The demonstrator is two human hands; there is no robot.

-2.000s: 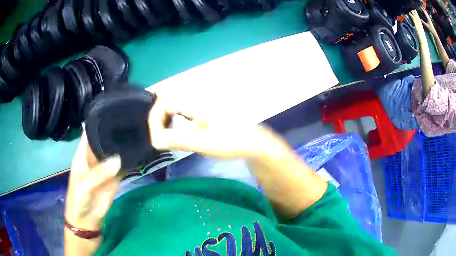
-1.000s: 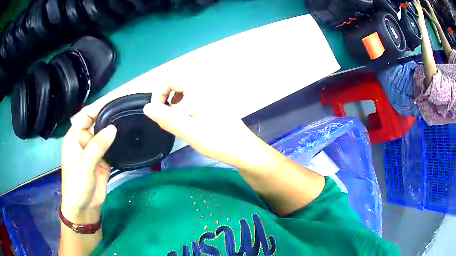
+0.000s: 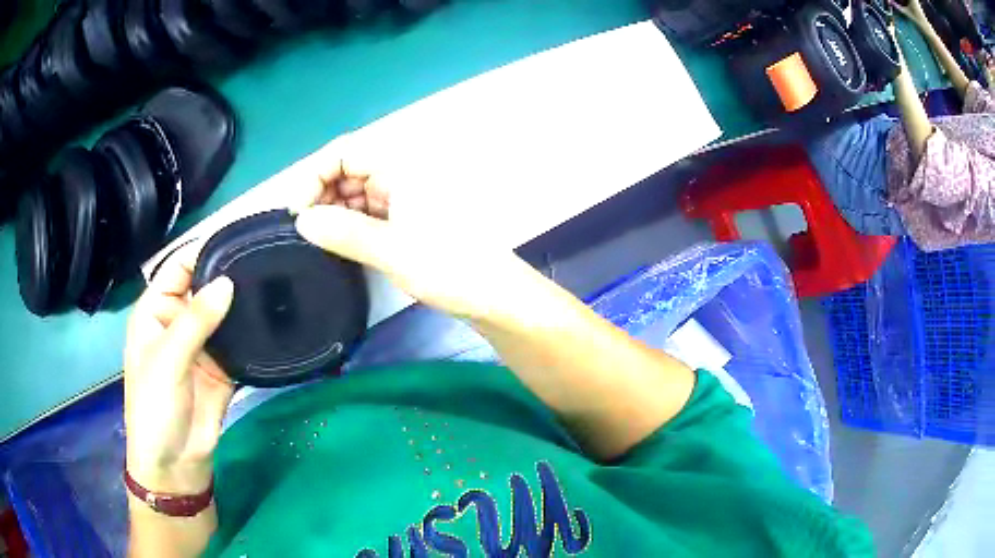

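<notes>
A black rounded shell (image 3: 286, 311) with a raised rim is held over the table's near edge. My left hand (image 3: 175, 371) grips it at its left side, thumb on the front face. My right hand (image 3: 355, 223) is at the top rim, its thumb touching the rim and the other fingers curled above. A thin curved line shows inside the upper rim and another along the lower rim. The white backing sheet (image 3: 524, 131) lies behind the hands; a black arc shows at its left end.
Loose black shells (image 3: 71, 229) stand left on the green table (image 3: 316, 93), a long black row (image 3: 164, 44) behind them. Black pieces with an orange tag (image 3: 792, 82), a red stool (image 3: 764, 207), a plastic-lined blue crate (image 3: 764, 327), a blue basket (image 3: 927, 338) and another person (image 3: 938, 174) are right.
The shell was blurred and tilted at first; its face now shows clearly. My right hand has moved slightly left along the top rim. My left hand keeps its hold.
</notes>
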